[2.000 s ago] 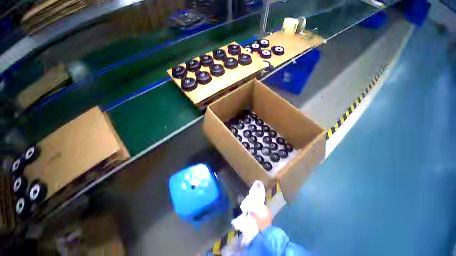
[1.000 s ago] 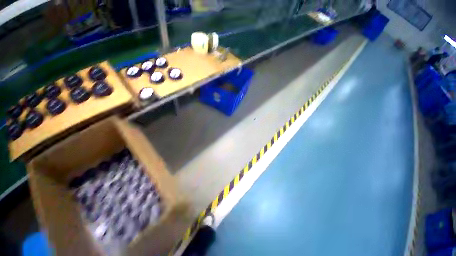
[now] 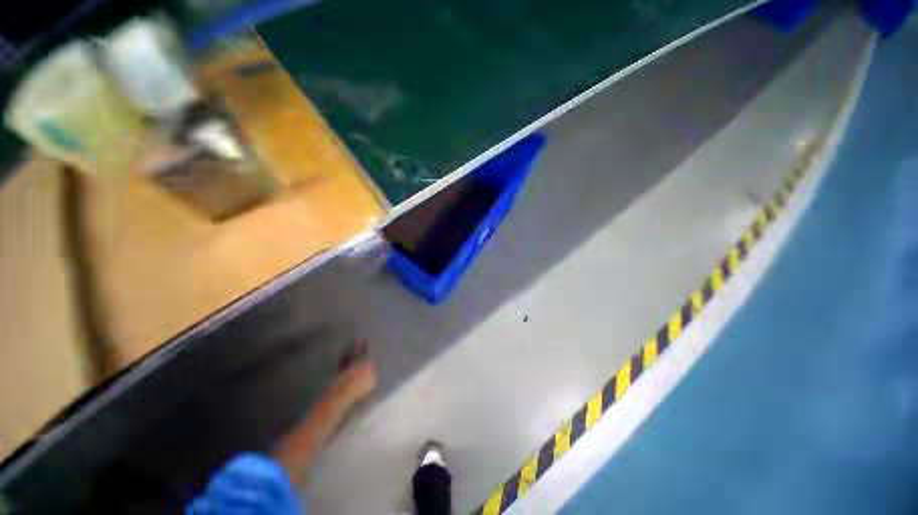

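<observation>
My left hand (image 3: pixel 354 380) is small and blurred at the lower centre-left, reaching out from a blue sleeve over the floor beside the bench edge. A dark spot shows at its fingertips; I cannot tell if it is a held thing. My right hand is out of the picture. A blue bin (image 3: pixel 439 285) stands on the floor, partly under the bench edge, up and to the right of my left hand. Its inside looks dark.
Cardboard (image 3: pixel 302 216) lies on the bench at left, bearing a blurred whitish-yellow roll-like item (image 3: pixel 75 106) and a small brownish item (image 3: pixel 216 181). The green work surface (image 3: pixel 433 80) lies beyond. My shoe (image 3: pixel 431 455) is on grey floor, left of yellow-black tape (image 3: pixel 649 352).
The view has swung along the bench towards the bin, which appears larger. The open carton and round housings have left the picture. The hand with white film seen earlier is gone; my left hand has appeared.
</observation>
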